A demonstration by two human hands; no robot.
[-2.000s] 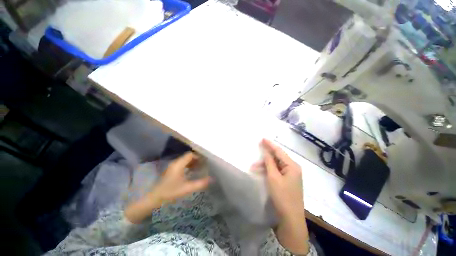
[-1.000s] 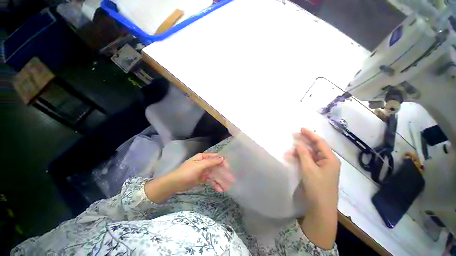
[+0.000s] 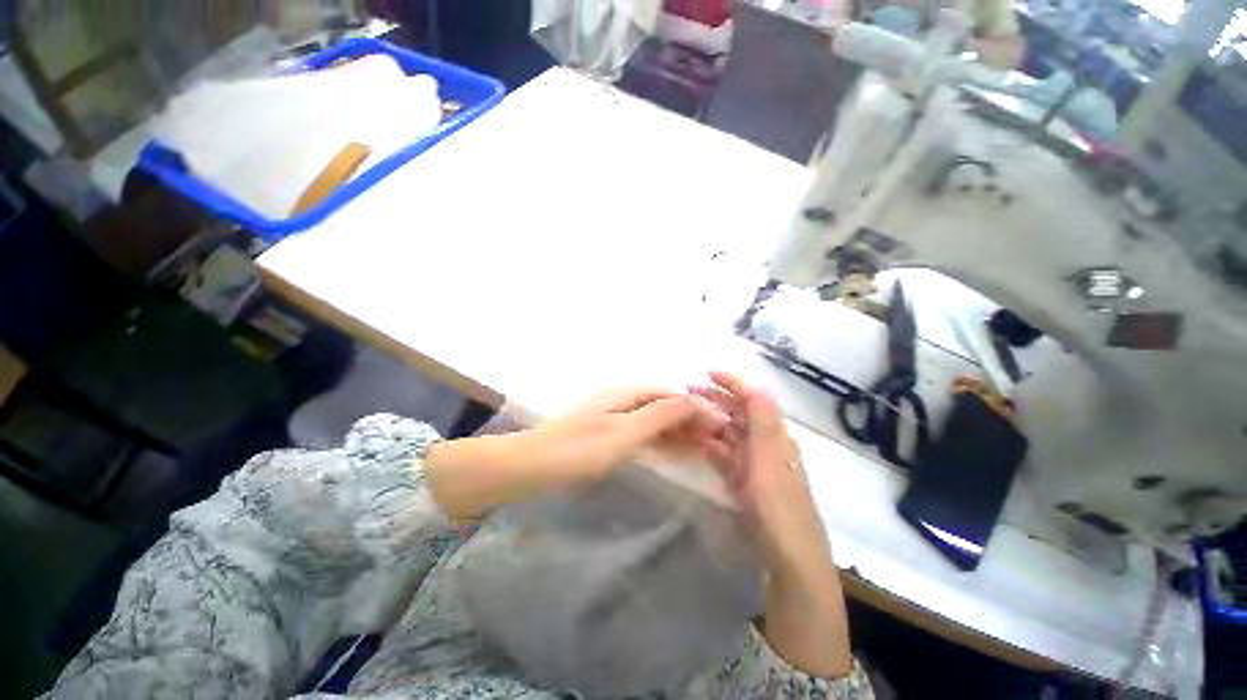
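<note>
A sheer fabric piece (image 3: 615,581) hangs from the table edge over my lap and looks grey. My left hand (image 3: 636,427) reaches across at the table's front edge, its fingers meeting those of my right hand. My right hand (image 3: 760,458) is at the top of the fabric, with thumb and fingertips together at its edge. The fingers overlap and blur, so the left hand's hold on the fabric is unclear. The sewing machine (image 3: 1039,274) stands at the right, its needle area just beyond my hands.
Black-handled shears (image 3: 892,397) and a dark smartphone (image 3: 966,472) lie right of the needle area. A slim silver tool lies beside the shears. A blue basket (image 3: 260,219) with white sheets and a brown strip stands at the left end of the white table (image 3: 547,233).
My left hand has moved right and up from over the lap to meet my right hand. The fabric now spreads lower over the lap. The camera view has shifted.
</note>
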